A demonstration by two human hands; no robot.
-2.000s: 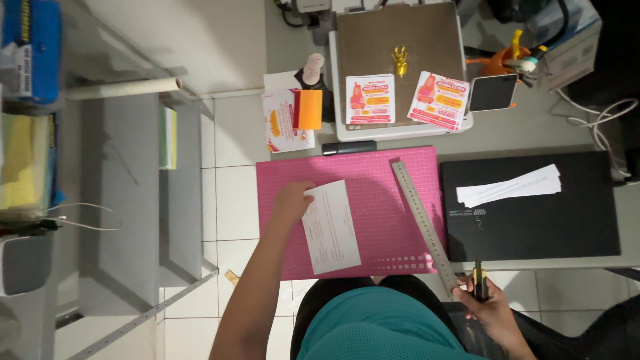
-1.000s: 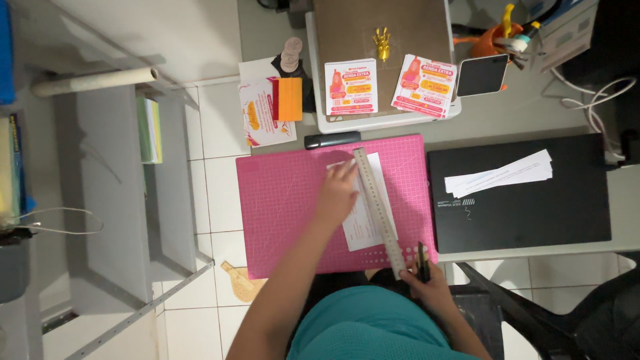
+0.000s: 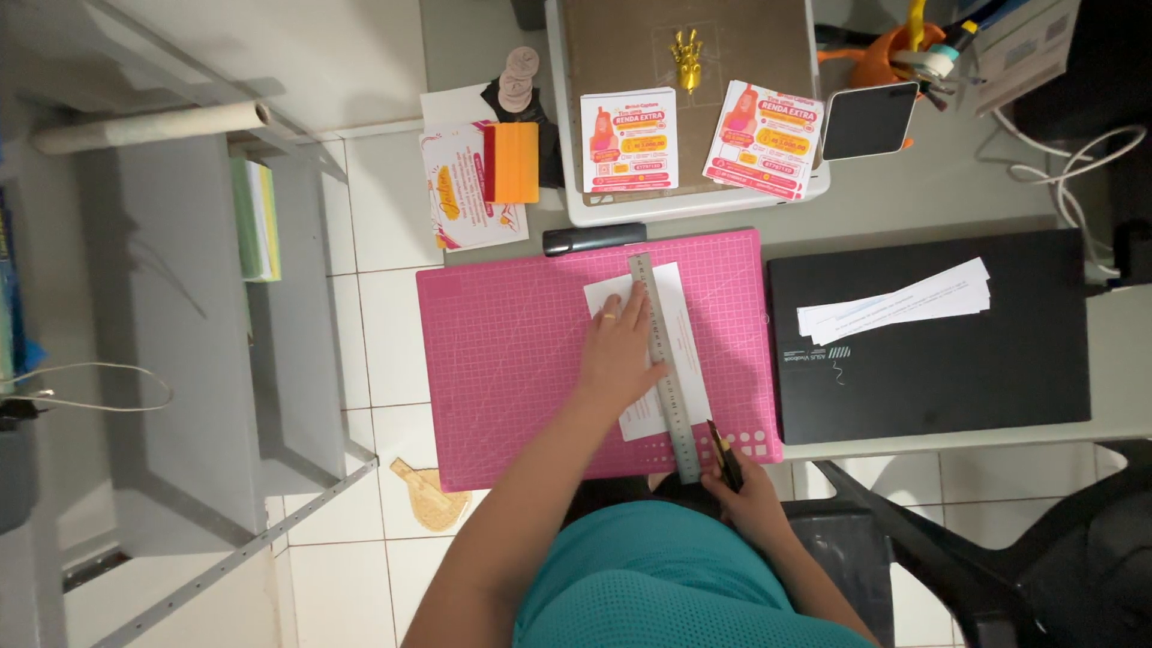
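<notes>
On the pink cutting mat (image 3: 522, 360) lies a white printed sheet (image 3: 686, 351), slightly tilted. A steel ruler (image 3: 670, 396) runs lengthwise over it, its lower end just past the mat's near edge. My left hand (image 3: 619, 346) presses on the sheet and the ruler with spread fingers. My right hand (image 3: 751, 508) grips a utility knife (image 3: 724, 459), whose tip is beside the sheet's lower right corner; its fingers are close to the ruler's lower end. A black object (image 3: 594, 238), perhaps a stapler, lies along the mat's far edge.
Right of the mat, paper strips (image 3: 895, 301) lie on a closed black laptop (image 3: 936, 387). Beyond are printed flyers (image 3: 628, 139), a gold figurine (image 3: 688, 61), a phone (image 3: 869, 121) and an orange pen holder (image 3: 886, 63). An orange squeegee (image 3: 515, 162) lies on cards; grey shelving (image 3: 189, 342) stands left.
Two seconds ago my left hand was at the sheet's left edge and the ruler lay right of the sheet. The ruler now crosses the sheet, and my left hand rests on both.
</notes>
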